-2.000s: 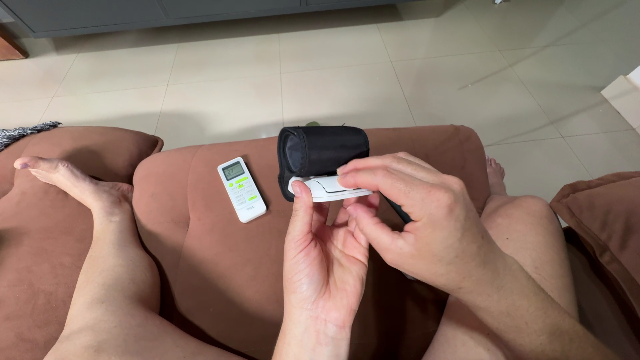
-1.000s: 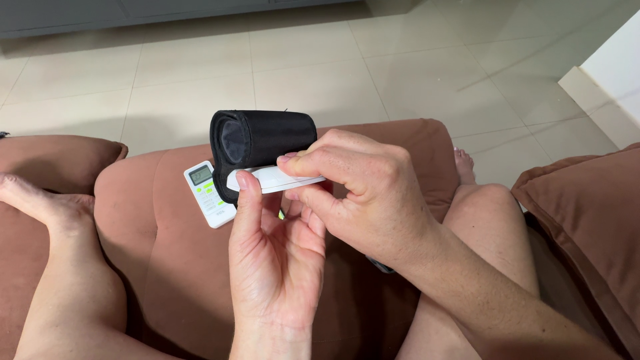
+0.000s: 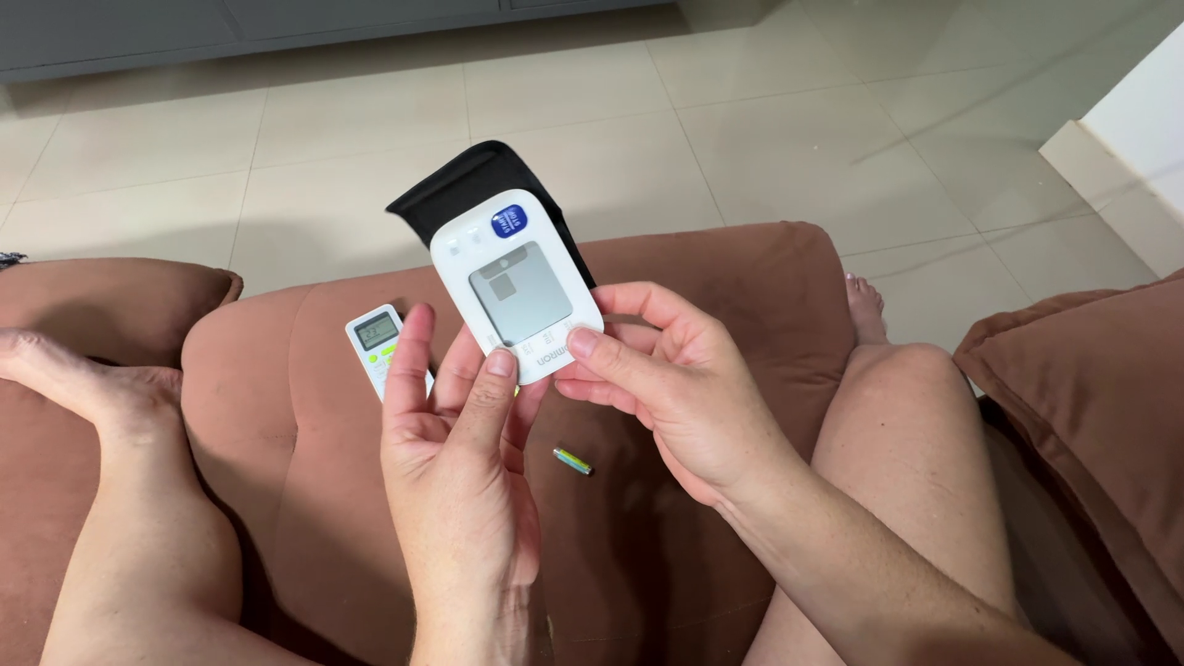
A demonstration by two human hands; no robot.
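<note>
A white Omron wrist blood pressure monitor (image 3: pixel 523 291) is tilted with its face toward me, its screen showing no reading and its blue start/stop button at the top. Its black cuff (image 3: pixel 490 171) sticks out behind and above it. My left hand (image 3: pixel 462 444) pinches the lower left edge, thumb on the front. The lower right corner is gripped by my right hand (image 3: pixel 680 384), thumb beside the maker's name. Below, on the brown sofa seat (image 3: pixel 407 527), lies a small green and blue battery (image 3: pixel 573 462). A white remote control (image 3: pixel 377 342) lies left of the monitor, partly behind my left fingers.
Brown cushions (image 3: pixel 1091 425) stand at the right and left (image 3: pixel 102 305) of the seat. My bare legs rest on either side. Past the seat's front edge are floor tiles (image 3: pixel 573 120), a grey cabinet (image 3: pixel 277 28) and a white wall at the right (image 3: pixel 1147 111).
The monitor was held edge-on with the rolled cuff beyond it; now its screen side faces me. My right hand has moved from its top to its lower corner. A battery now shows on the seat.
</note>
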